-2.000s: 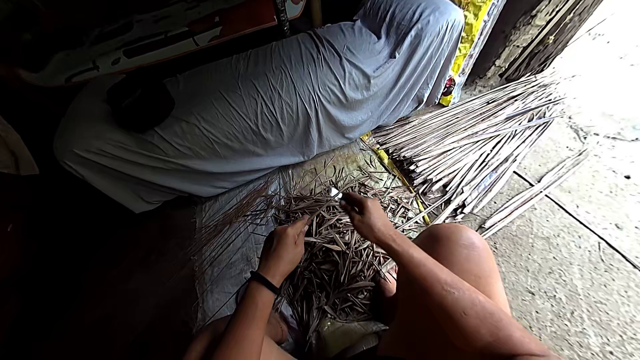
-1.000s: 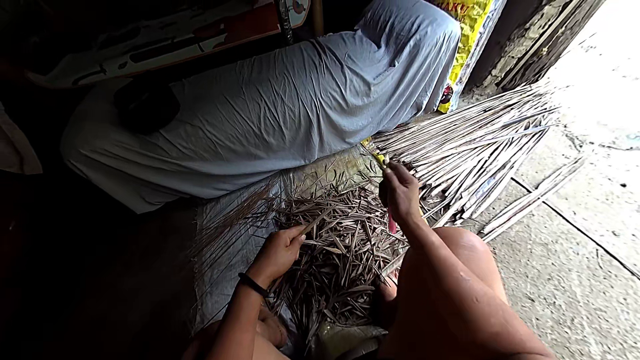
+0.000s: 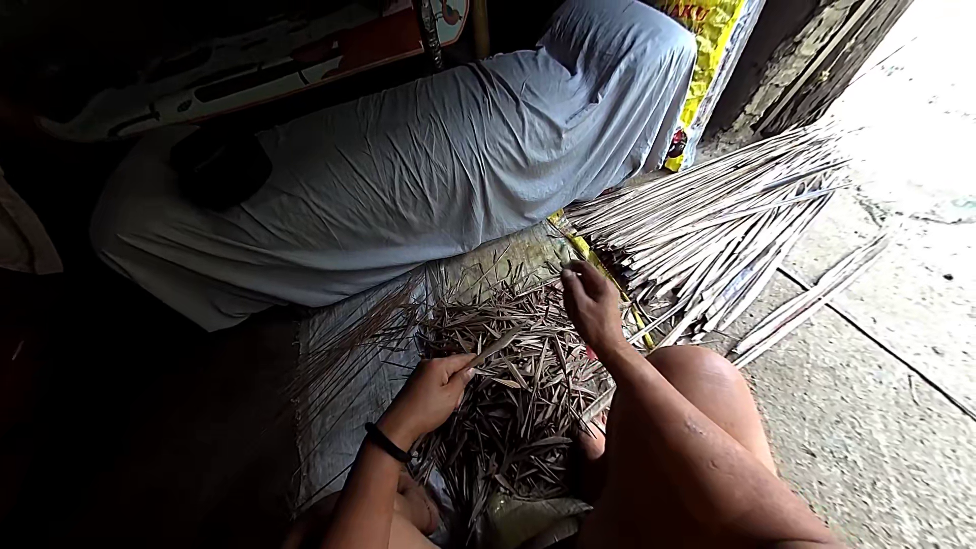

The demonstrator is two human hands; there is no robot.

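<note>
My left hand point(image 3: 433, 390), with a black band on its wrist, pinches the end of a dried leaf strip point(image 3: 494, 348) that points up and to the right. Below and between the hands lies a heap of short, dry leaf pieces point(image 3: 526, 427). My right hand point(image 3: 593, 301) is above the heap's right side, its fingers curled. Something small and pale shows at its fingertips, and a bit of red shows beneath the wrist; what it grips is not clear. Thin brown leaf ribs point(image 3: 358, 339) lie fanned out on the sacking point(image 3: 324, 427) to the left.
A long bundle of dried leaf stalks point(image 3: 717, 221) lies at the right, with a few loose stalks point(image 3: 816, 297) on the concrete floor point(image 3: 877, 427). A cloth-covered long object point(image 3: 427, 160) spans the far side. A yellow printed sack point(image 3: 709, 69) stands behind it. My bent knee point(image 3: 705, 381) is near my right forearm.
My right hand moved up and right from the heap's middle, then slightly back toward me. My left hand stays low at the heap's left, where a leaf strip now shows clearly in it.
</note>
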